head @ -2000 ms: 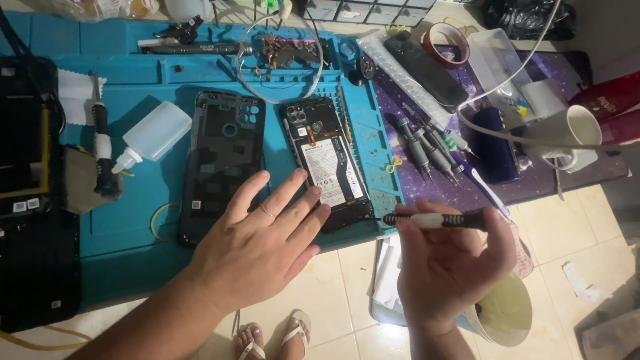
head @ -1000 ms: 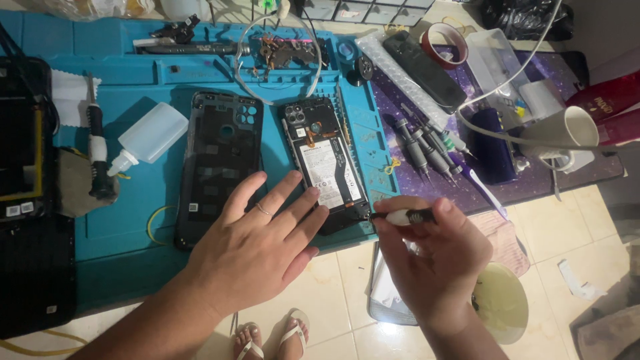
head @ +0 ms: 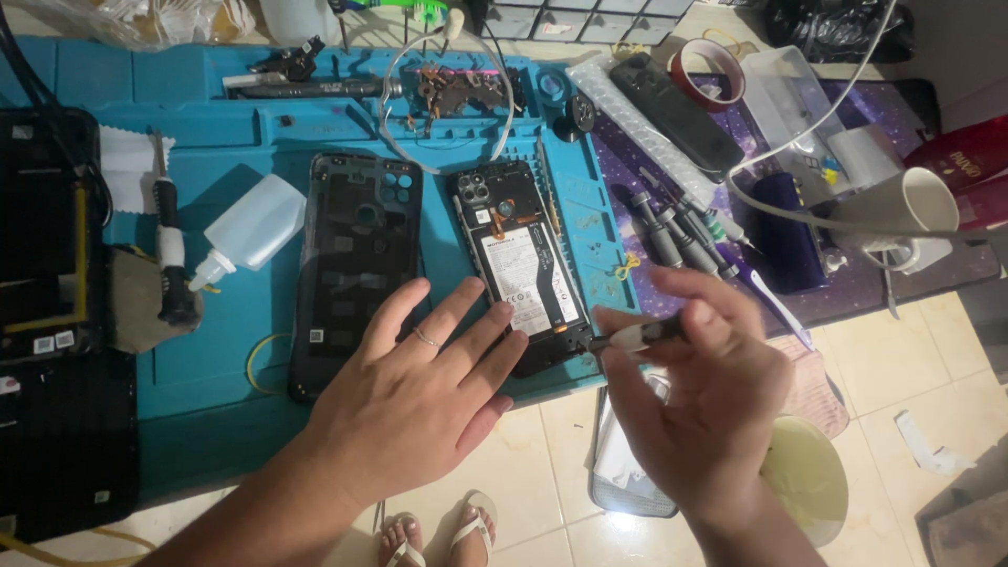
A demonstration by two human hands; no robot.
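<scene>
An opened Motorola smartphone [head: 521, 264] lies on the blue silicone repair mat [head: 213, 323], its battery and flex cable exposed. My left hand [head: 417, 386] is spread flat, palm down, with fingertips on the phone's lower left edge and the thumb side over the removed back cover [head: 358, 260]. My right hand [head: 693, 394] holds a small screwdriver [head: 642, 335] between thumb and fingers, its tip at the phone's lower right corner. Whether the tip sits in a screw cannot be told.
A liquid bottle [head: 256, 220] and another screwdriver [head: 169, 236] lie left of the cover. Several screwdrivers [head: 661, 232], a dark phone [head: 677, 118] and a tape roll [head: 707, 72] are on the purple mat at right. A white cable [head: 795, 213] crosses there. Loose small parts [head: 465, 90] fill a mat tray.
My right hand has brought the screwdriver left to the phone's lower right corner, and its fingers have shifted on the handle. My left hand has stayed in place.
</scene>
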